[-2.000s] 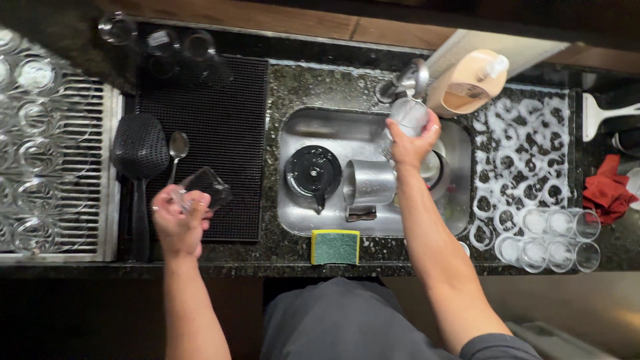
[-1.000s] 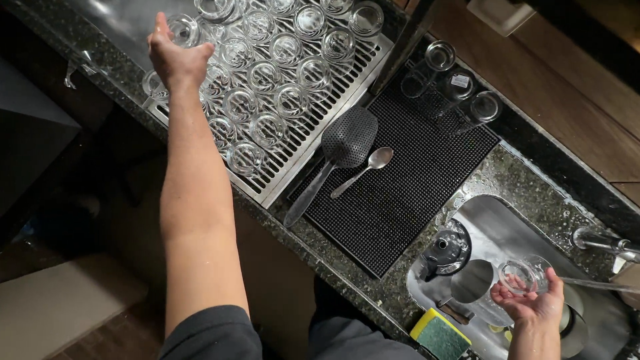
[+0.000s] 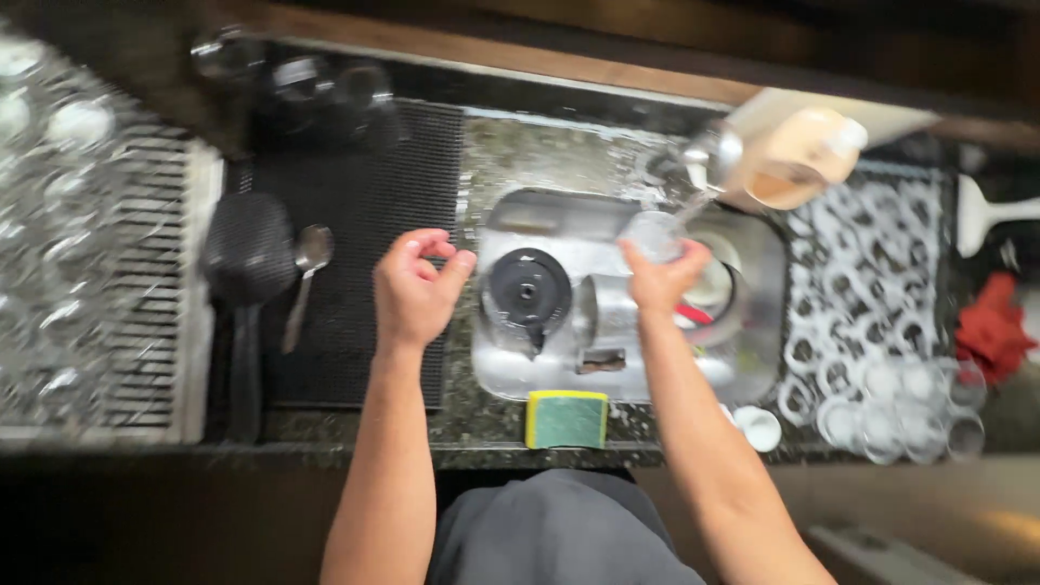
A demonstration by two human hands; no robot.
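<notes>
Over the upper right of the steel sink (image 3: 508, 370), my right hand (image 3: 666, 276) grips a drinking glass (image 3: 652, 236) beneath the running faucet (image 3: 705, 158). My left hand (image 3: 424, 284) holds nothing, its fingers curled but apart, above the right edge of the black rubber mat (image 3: 349, 374). In the sink lie a round black lid (image 3: 530, 292), a metal pitcher (image 3: 613, 313) on its side and pale round dishes, partly hidden by my right hand. A green and yellow sponge (image 3: 566, 419) rests on the counter's front edge. The picture is blurred.
Many glasses (image 3: 69, 256) stand on the slatted metal rack (image 3: 154, 325) at left. A perforated scoop (image 3: 248, 248) and a spoon (image 3: 305, 276) lie on the mat. Soapy glasses (image 3: 902, 406), a foamy mat (image 3: 865, 284), a soap bottle (image 3: 800, 158) and a red cloth (image 3: 995, 329) are at right.
My left hand, at the glasses on the rack one second ago, is back near the sink and empty. The glass in my right hand is now under the water. The view has swung right.
</notes>
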